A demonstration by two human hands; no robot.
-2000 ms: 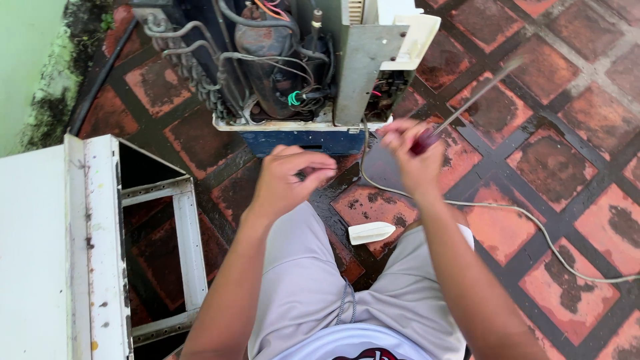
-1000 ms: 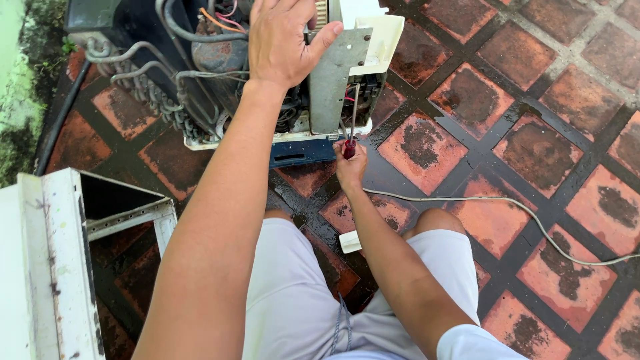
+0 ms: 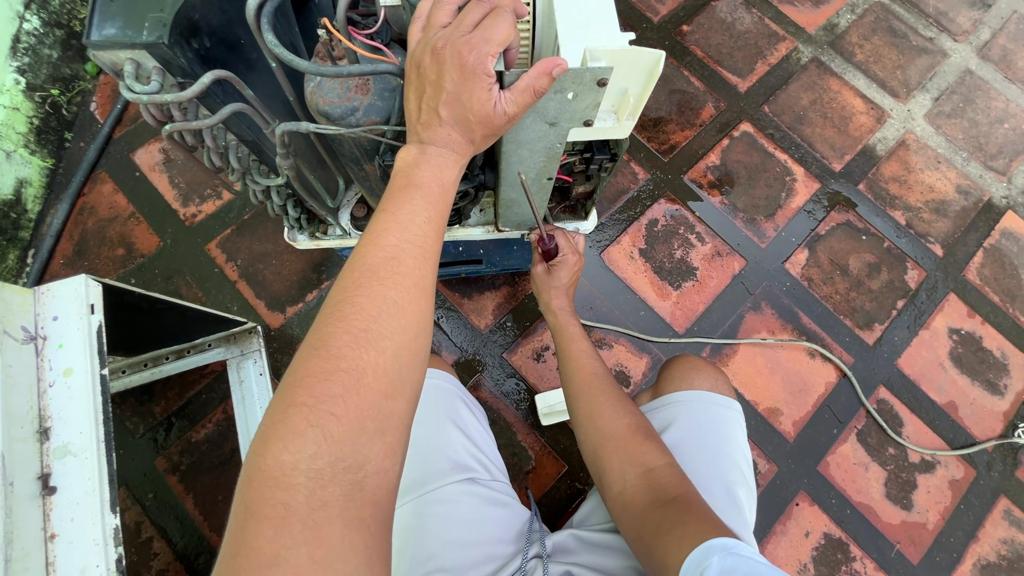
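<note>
An opened window air conditioner stands at the top, with its compressor, bent copper tubes and wires showing. My left hand rests on top of it, fingers curled over the upper edge of a grey metal plate, thumb spread out. At the plate's lower right corner my right hand holds a screwdriver with a dark red handle, its shaft pointing up in front of the plate. Just above the right hand, wiring shows in an open compartment beneath a cream plastic part.
A white metal casing stands at the left. A grey cable runs right over wet terracotta tiles. A small white plastic piece lies on the floor by my right forearm. A black hose runs along the mossy wall.
My left hand has moved up from above my lap onto the air conditioner. My right hand has brought the screwdriver, earlier pointing up and right, to the metal plate's lower corner.
</note>
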